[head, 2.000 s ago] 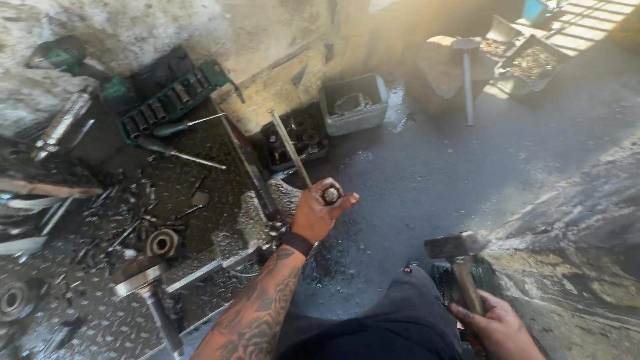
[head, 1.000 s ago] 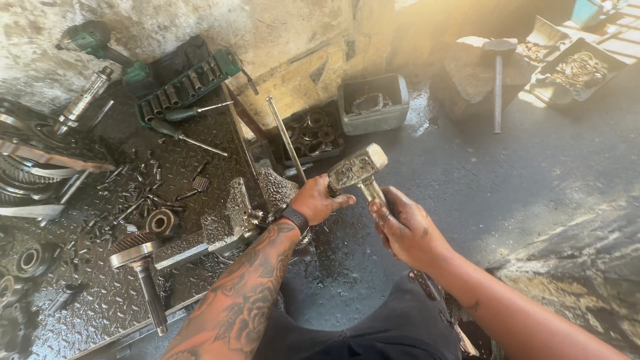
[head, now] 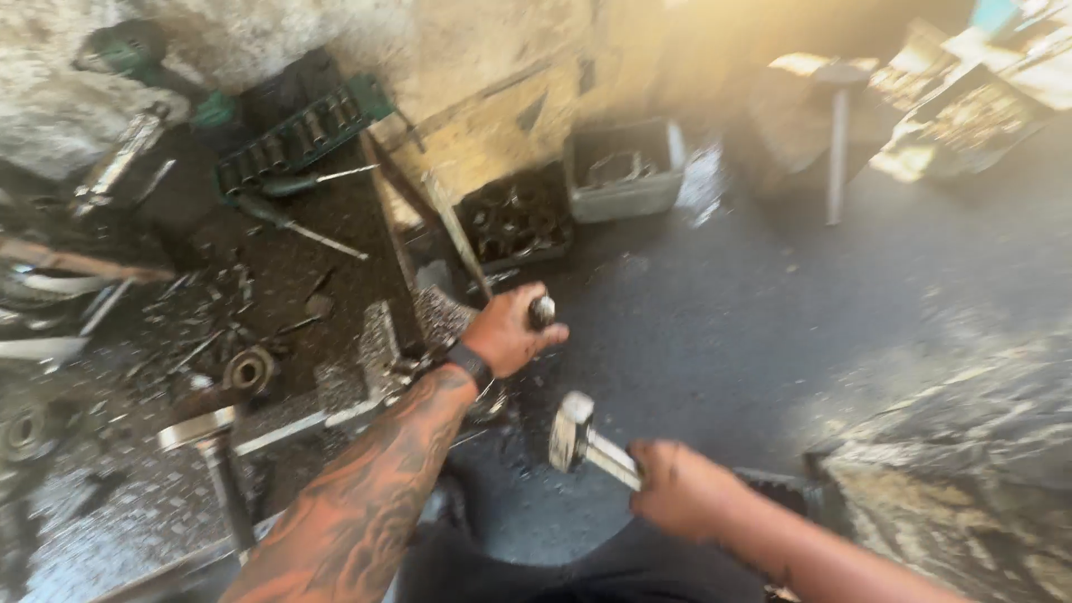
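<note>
My left hand (head: 512, 331), with a dark band at the wrist, is closed around a dark metal bar or punch (head: 542, 311) whose round worn end points up toward me. Just beyond it a long metal rod (head: 456, 234) leans up and left from the vise-like metal block (head: 381, 343) under my wrist. My right hand (head: 677, 490) grips the handle of a short sledgehammer (head: 573, 429), its head lower and slightly right of my left hand, apart from it. What the lower end of the bar touches is hidden.
On the greasy bench at left are a green socket set (head: 293, 134), screwdrivers (head: 310, 234), a bearing (head: 249, 368) and a gear shaft (head: 222, 477). Beyond my left hand stand a bin of metal parts (head: 515, 222) and a grey plastic tub (head: 626, 188). Another hammer (head: 837, 151) stands at upper right.
The sledgehammer, up by my left hand one second ago, has moved down and away from it with my right hand. My left hand has stayed near the leaning rod.
</note>
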